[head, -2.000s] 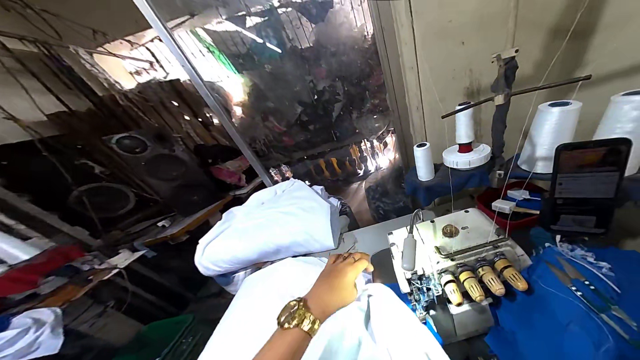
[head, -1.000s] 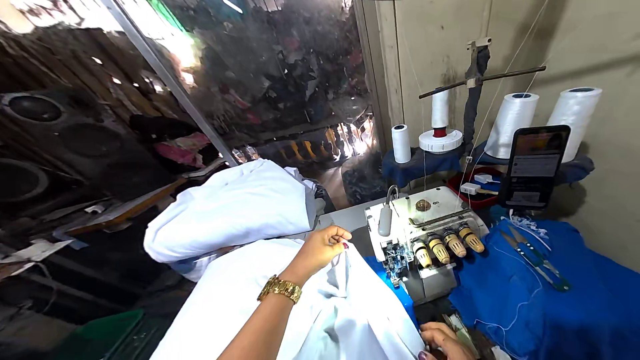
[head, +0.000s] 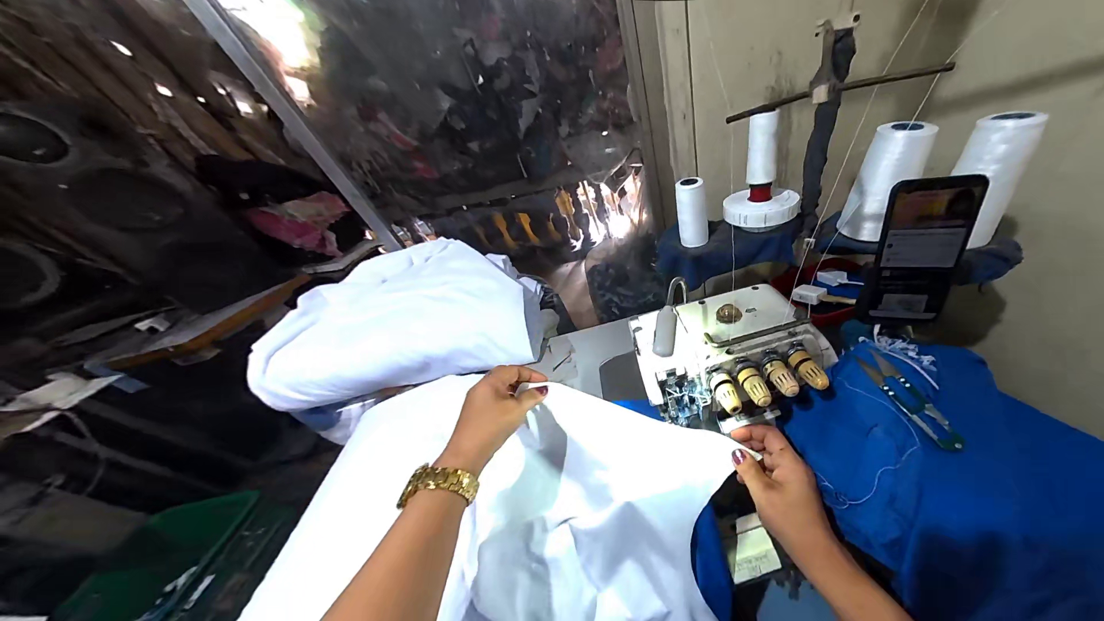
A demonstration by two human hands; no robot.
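White fabric [head: 595, 483] spreads over my lap and the machine's front edge. My left hand [head: 500, 401], with a gold watch at the wrist, pinches its upper edge between thumb and fingers. At the fabric's right corner my right hand [head: 772, 470] pinches the same edge, which stretches between the two hands. Just behind this edge stands an overlock sewing machine [head: 733, 319] with several tension dials [head: 766, 379]. Its needle and presser foot area [head: 681, 398] lies nearest my right hand, and the fabric's edge passes in front of it.
Folded white cloth [head: 405, 319] is piled at the left. Blue fabric [head: 992, 483] lies at the right with thread snips [head: 914, 405] on it. A phone [head: 923, 250] stands upright before thread cones [head: 888, 181]. A green bin [head: 164, 552] is at the lower left.
My right hand, unseen in the oldest frame and at the lower edge one second ago, now holds the fabric's right corner. The fabric's edge has been drawn out between both hands.
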